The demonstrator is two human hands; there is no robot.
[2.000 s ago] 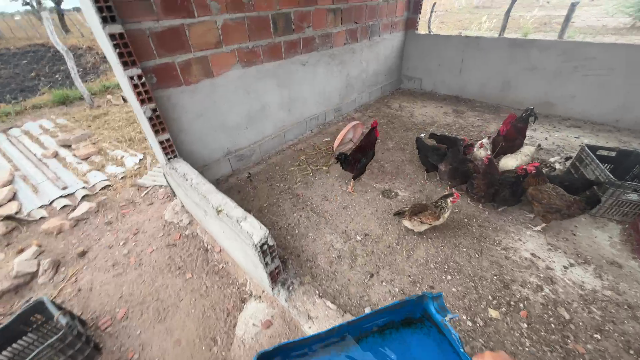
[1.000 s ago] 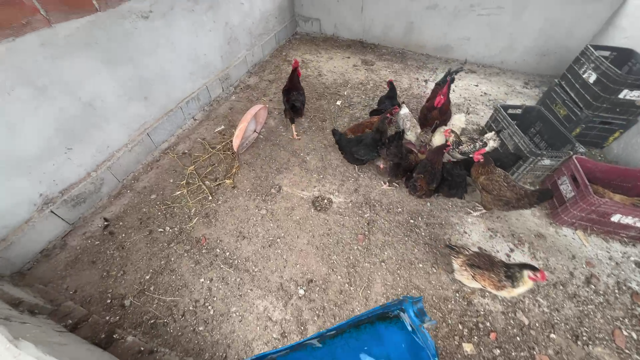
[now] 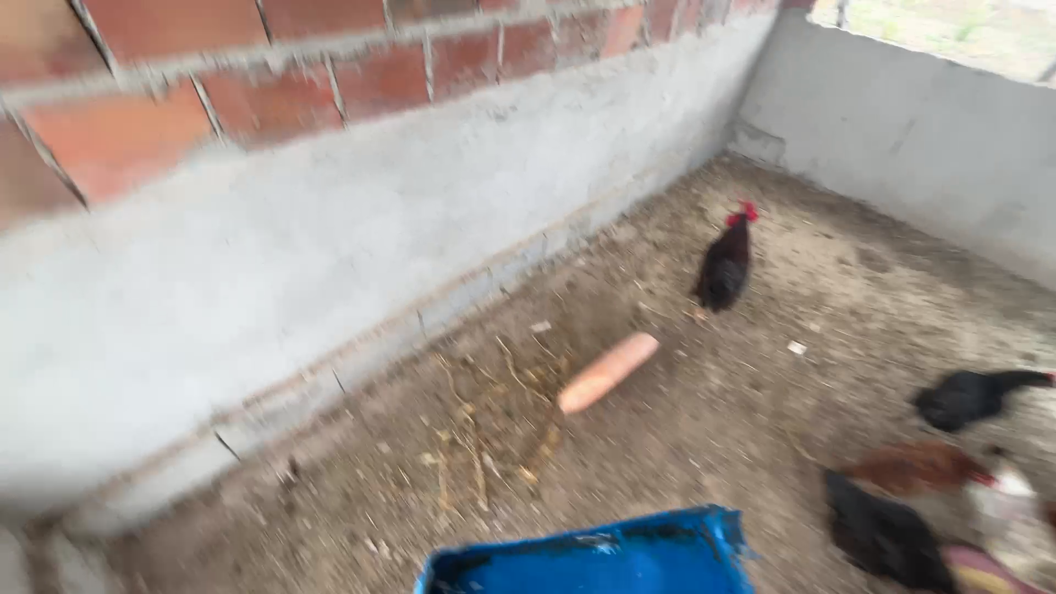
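Note:
Neither my left hand nor my right hand shows at this moment. A blue plastic container (image 3: 594, 565) with a rough, worn rim juts into the bottom of the head view; what carries it is out of sight. Beyond it, a pinkish-orange dish or pan (image 3: 609, 373) stands tilted on the dirt floor, close to scattered dry stalks (image 3: 474, 421). A dark rooster with a red comb (image 3: 726, 262) stands farther back, near the wall. At the right are a black hen (image 3: 969, 398), a brown hen (image 3: 916, 468) and another black one (image 3: 887, 528).
A long wall (image 3: 330, 239), grey plaster below and red brick above, runs along the left with a low block ledge at its foot. It meets a lower grey wall (image 3: 891, 140) at the back right. A whitish bird (image 3: 1008, 499) is at the right edge.
The view has swung left and moved closer to the brick wall. The plastic crates at the right have left the view. The blue container remains at the bottom.

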